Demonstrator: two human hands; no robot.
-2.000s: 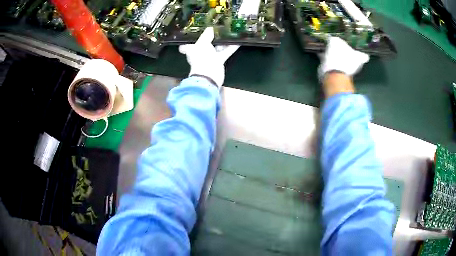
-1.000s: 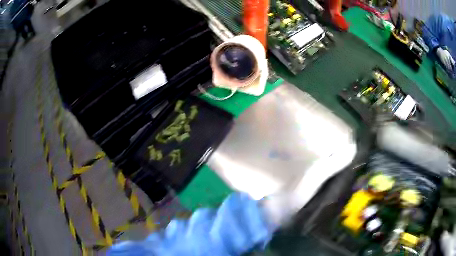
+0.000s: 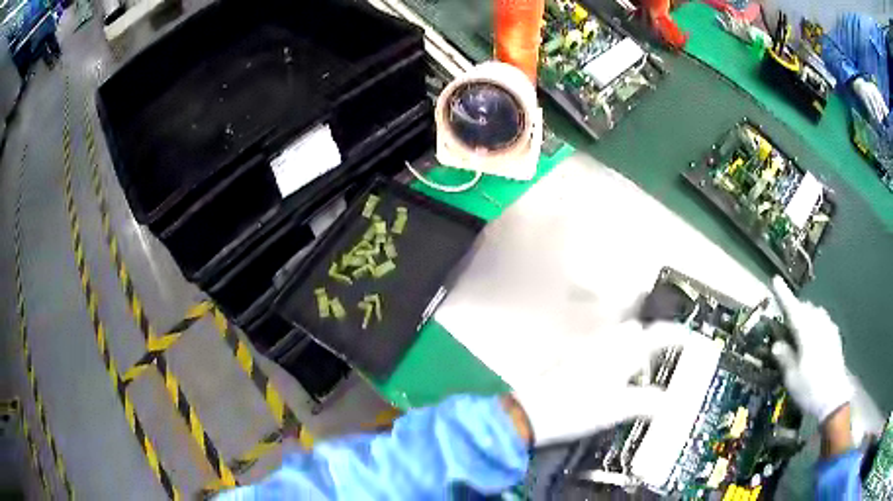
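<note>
A circuit board point(image 3: 729, 416) with its part side up sits in a black frame point(image 3: 710, 298) at the lower right, over the bare metal sheet. A long white heatsink point(image 3: 681, 411) lies along it. My left hand point(image 3: 592, 396), white-gloved and slightly blurred, is over the board's left side with fingers apart at the heatsink. My right hand point(image 3: 815, 360), also gloved, is at the frame's far right corner, its fingertips over the rim. Whether it grips anything cannot be told. The board's lower edge is cut off by the picture.
A shallow black tray point(image 3: 446, 235) with loose olive-green pieces point(image 3: 362, 259) is at the bench's left edge. Large black bins point(image 3: 264, 88) stand beyond it. A cream fume nozzle point(image 3: 524, 137) and orange tube are at the top. More framed boards point(image 3: 769, 186) sit on the conveyor.
The view has swung left. A framed board has come from the conveyor onto the metal sheet. My right hand now shows at its far corner, and my left has moved over the heatsink.
</note>
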